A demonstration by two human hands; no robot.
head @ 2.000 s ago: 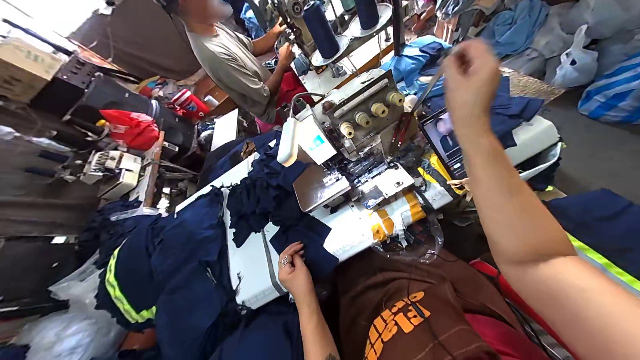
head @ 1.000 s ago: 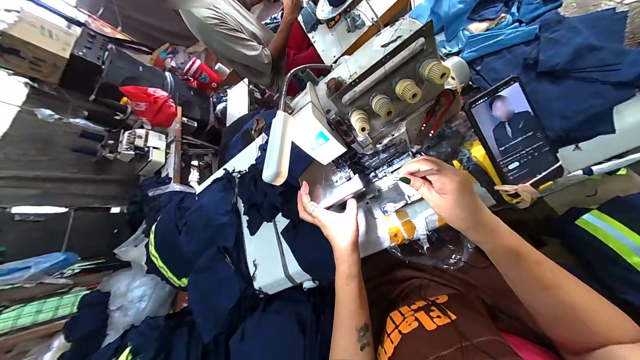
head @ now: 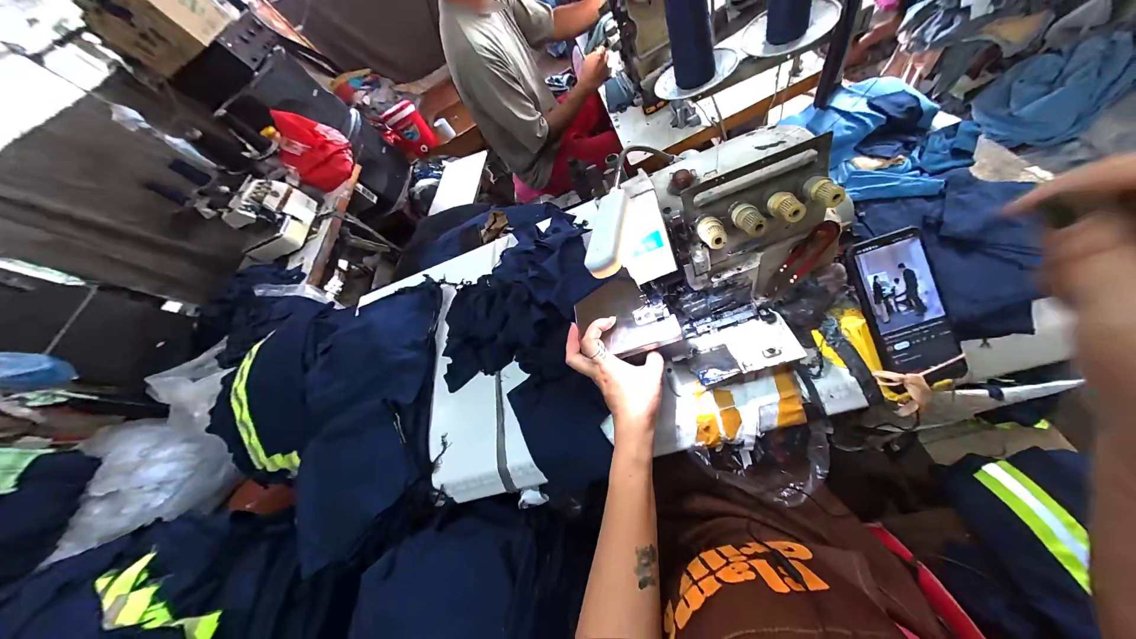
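An overlock sewing machine (head: 754, 191) with several cream tension dials stands in front of me, its looper area exposed. My left hand (head: 621, 368) grips the edge of a shiny metal plate (head: 628, 318) at the machine's left front, thumb below and fingers on top. At the right edge my right hand (head: 1087, 222) is raised and blurred; whether it holds anything cannot be told. A smartphone (head: 905, 302) with a lit screen leans right of the machine, beside red-handled scissors or pliers (head: 809, 257). Dark navy fabric pieces (head: 524, 302) lie left of the plate.
Navy garments with reflective strips (head: 257, 408) hang over the table's left side. A person (head: 510, 89) works at another machine behind. Large thread cones (head: 690, 44) stand at the back. Blue cloth (head: 874, 133) is piled behind right. A clear plastic bag (head: 781, 470) hangs at the table's front edge.
My right hand has moved from the machine's front up and to the right. My left hand, on navy cloth two seconds ago, is at the metal plate. The view has shifted.
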